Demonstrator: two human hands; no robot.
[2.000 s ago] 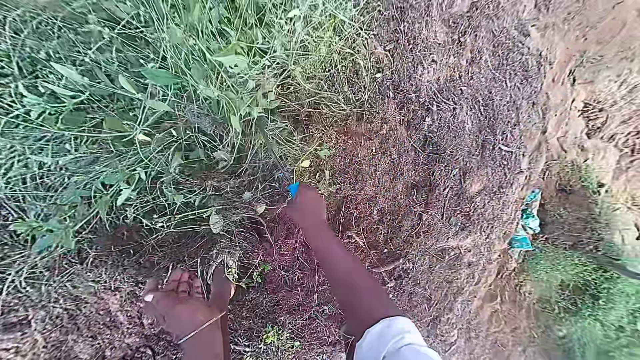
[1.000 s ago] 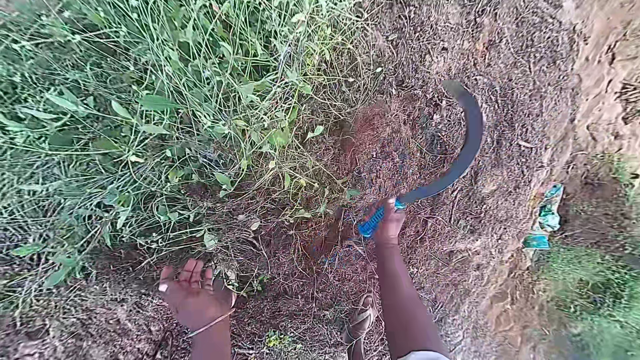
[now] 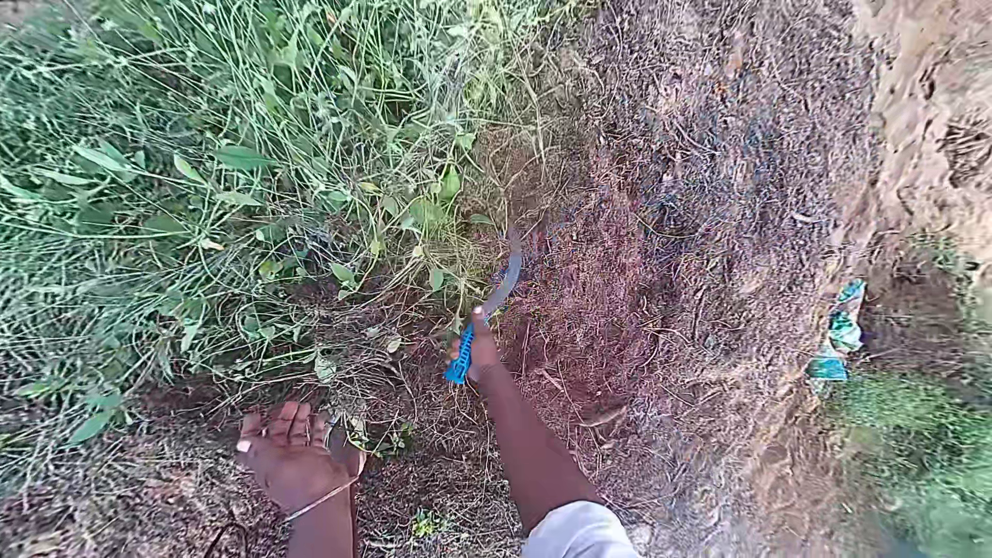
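Observation:
My right hand (image 3: 482, 349) is closed around the blue handle of a sickle (image 3: 504, 285). Its curved metal blade points up, beside the edge of the green weeds (image 3: 256, 163), and the tip is blurred among dry stems. Lower left, my left hand (image 3: 298, 465) rests palm up with curled, slightly parted fingers, just below the weeds, with nothing seen in it. A thin band circles the left wrist. A foot shows partly behind that hand.
Dry straw-like litter (image 3: 697, 232) covers the ground to the right of the weeds. Farther right lies a crumpled green and white plastic wrapper (image 3: 843, 333), by bare soil (image 3: 930, 116) and a patch of short grass (image 3: 914, 442).
A second ago the sickle was out to the right with its whole blade over the litter; my right hand has since brought it left to the weeds. My left hand has stayed low by the weeds.

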